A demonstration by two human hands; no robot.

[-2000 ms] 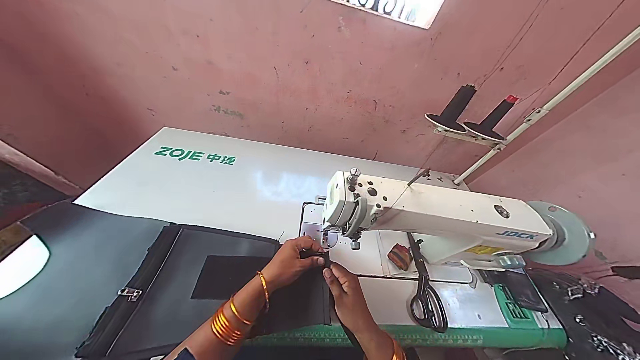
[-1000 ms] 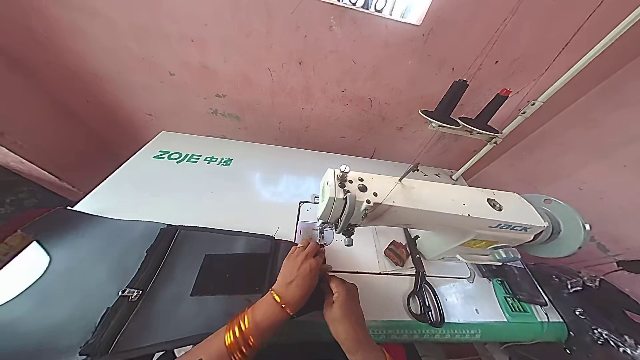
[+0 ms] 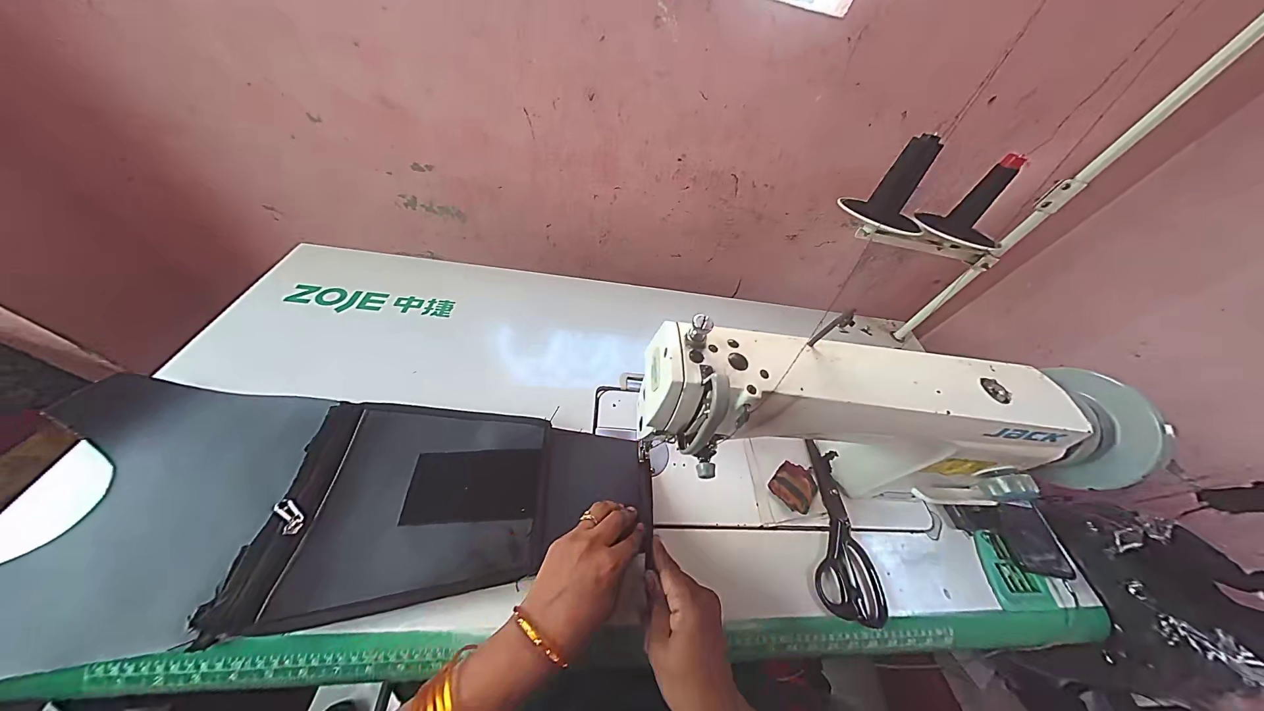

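Note:
A black fabric panel [image 3: 592, 474] with bound edges lies flat on the white table, its right edge under the needle area of a Jack sewing machine [image 3: 869, 395]. My left hand [image 3: 588, 563] presses on the panel near that edge, fingers bent. Just right of it, my right hand [image 3: 681, 612] pinches the edge binding between thumb and fingers, below the needle. Further left, the same dark piece carries a black rectangular patch [image 3: 472, 486] and a zipper with a metal slider [image 3: 288, 515]. The needle tip is too small to make out.
Black-handled scissors [image 3: 849, 573] and a small reddish-brown block [image 3: 792, 487] lie right of the needle. A green tray [image 3: 1012, 573] and a dark phone-like object [image 3: 1035, 538] sit farther right. Two black thread cones [image 3: 904, 183] stand above. A measuring tape strip [image 3: 267, 667] runs along the front edge.
Both hands have moved down from the needle area toward the table's front edge. More of the panel's right edge shows straight below the needle.

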